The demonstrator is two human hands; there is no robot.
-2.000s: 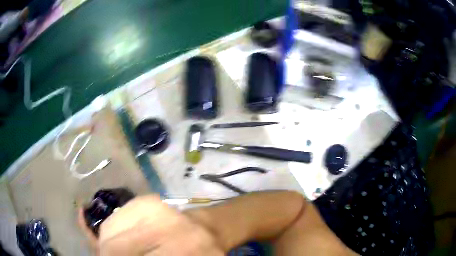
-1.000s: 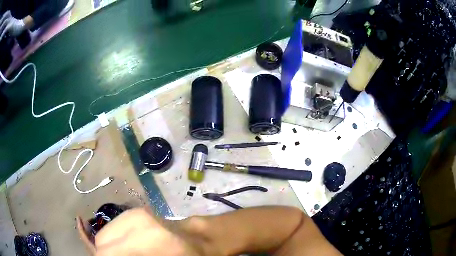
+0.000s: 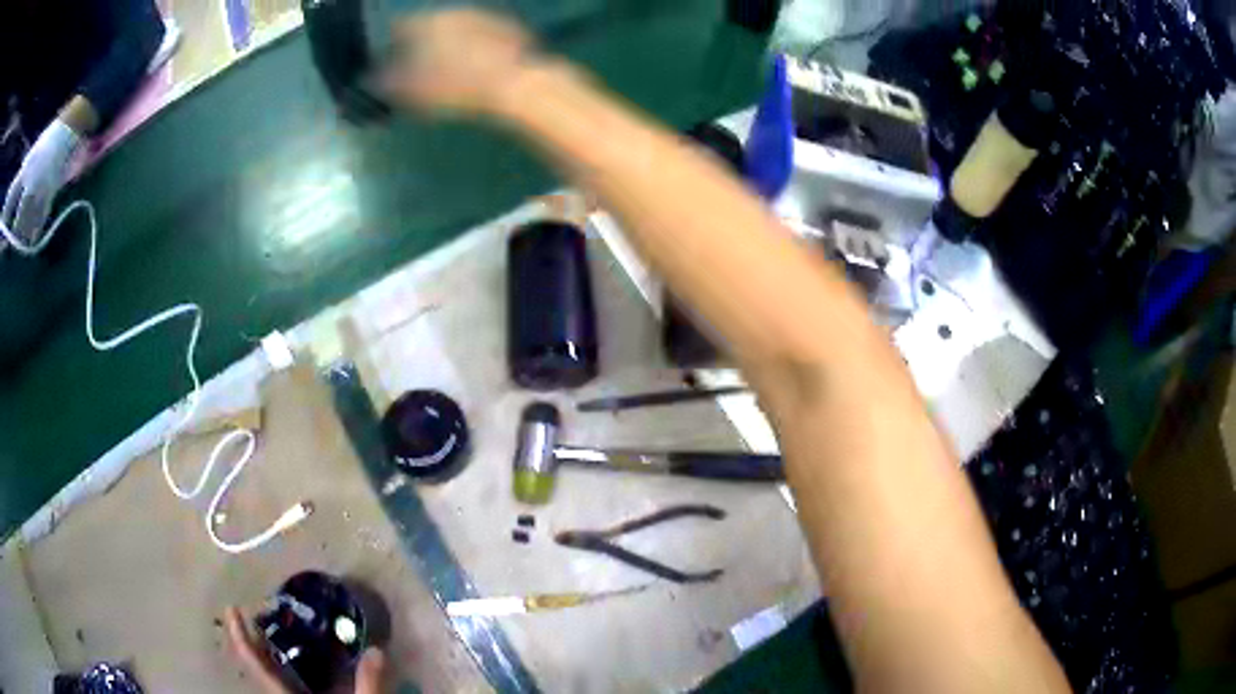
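Note:
My left hand (image 3: 254, 654) is at the lower left, cut off by the bottom edge. Its fingers hold a wired black inner cup (image 3: 316, 629) with a small pale spot and a bit of red. My right arm stretches across the view to the top. My right hand (image 3: 454, 61) is blurred, with its fingers against a dark cylinder (image 3: 339, 57) over the green surface; it appears to grip it. A black cylinder shell (image 3: 552, 305) stands on the bench. Another shell (image 3: 689, 330) is mostly hidden behind my forearm.
A mallet (image 3: 536, 454), pliers (image 3: 637, 538), a thin dark rod (image 3: 657, 400) and a yellow-white hook tool (image 3: 549, 601) lie mid-bench. A black cap (image 3: 424, 435) is beside the teal strip (image 3: 393, 508). A white cable (image 3: 201, 346) lies left; another person's gloved hand (image 3: 44, 183) is upper left.
My right hand has left the inner cup and reached up to the far green surface, where a dark cylinder now shows at its fingers. The wired cup stays in my left hand, now more visible.

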